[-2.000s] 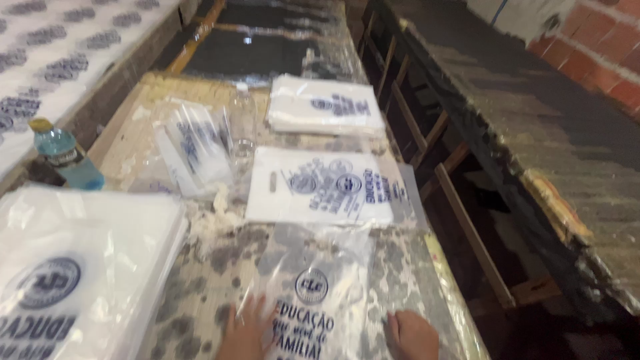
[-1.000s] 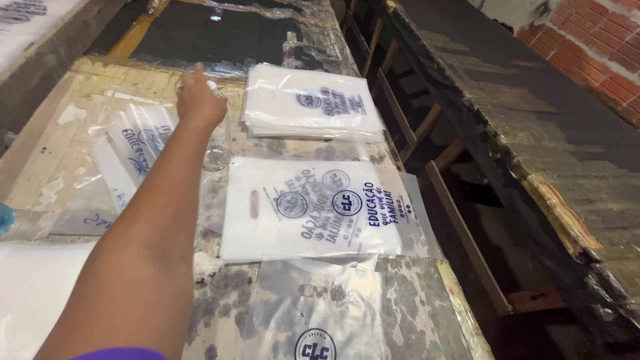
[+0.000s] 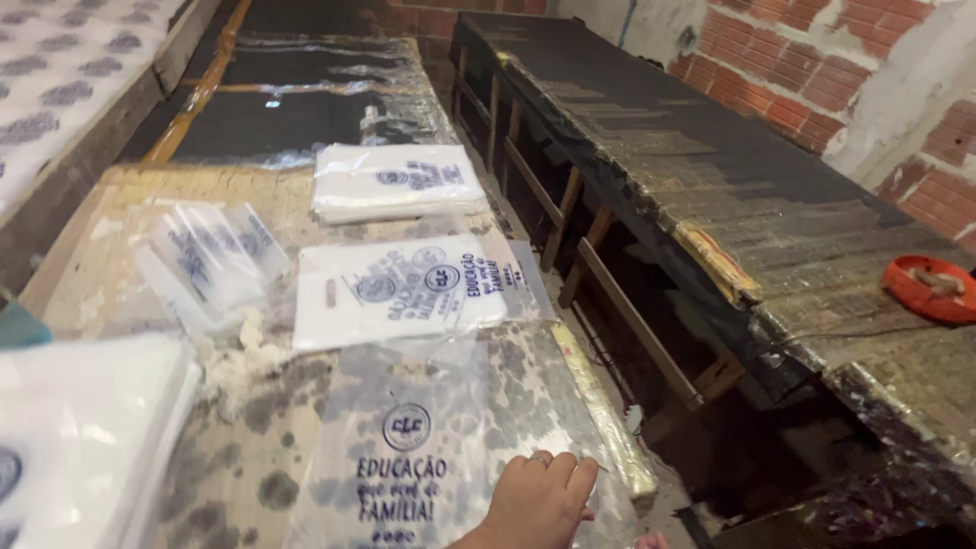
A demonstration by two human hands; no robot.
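My left hand (image 3: 543,492), with a ring on a finger, is low in the view with its fingers curled; whether it holds something is unclear. Fingertips of my right hand (image 3: 652,540) just show at the bottom edge. Left of my left hand a clear printed plastic bag (image 3: 404,450) lies flat on the stained table. Above it is a white bag with a handle slot (image 3: 328,320), partly under clear printed film. A stack of white printed bags (image 3: 366,194) lies farther back. Several clear printed bags (image 3: 217,259) are fanned out at the left.
A large white bag stack (image 3: 91,427) fills the lower left, beside a partly seen blue bottle (image 3: 21,328). A clear bottle (image 3: 370,126) is behind the far stack. Across a gap is a dark long table (image 3: 686,152) bearing an orange bowl (image 3: 926,288). Crumpled whitish material (image 3: 244,358) lies mid-table.
The clear bottle was left of the far stack two seconds ago; now it is behind it. My left hand reached toward that spot one second ago and is now back at the lower middle.
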